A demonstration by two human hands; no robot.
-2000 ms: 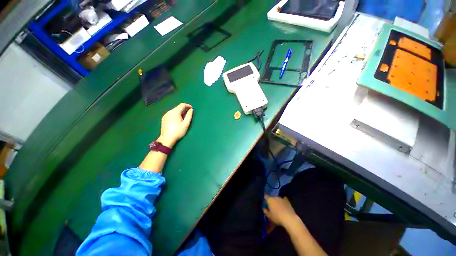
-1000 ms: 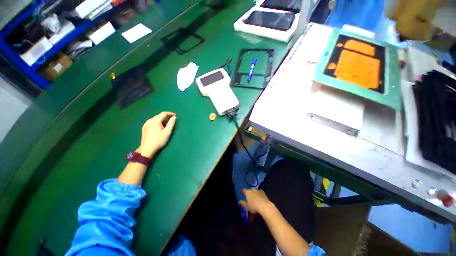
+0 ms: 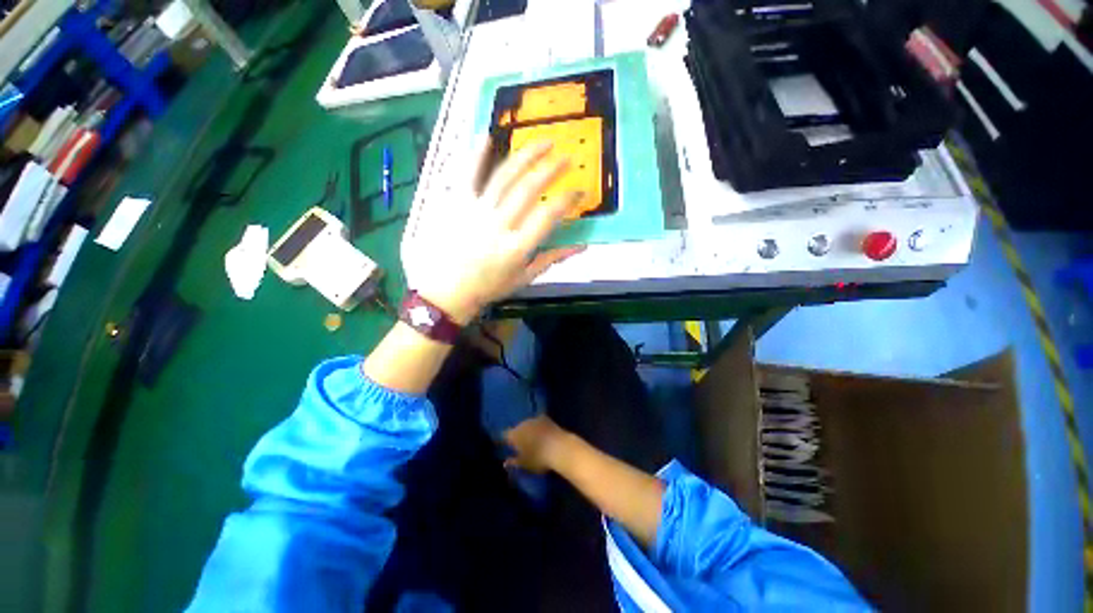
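My left hand is bare with fingers spread, over the near-left part of the orange fixture and its green frame plate. It holds nothing; whether it touches the fixture I cannot tell. The fixture sits on the white-grey press machine, and the hand hides its lower left corner. My right hand is low over my dark-clothed lap, fingers curled; I cannot tell whether it holds anything.
Black frames are stacked right of the fixture. A red button is on the machine's front edge. The handheld tester, white cloth, blue pen and white tray are left. A cardboard box stands below right.
The view has turned right. My left hand has moved from the green bench to the fixture, and its fingers have spread. The green frame plate lies flatter than before. My right hand stays low.
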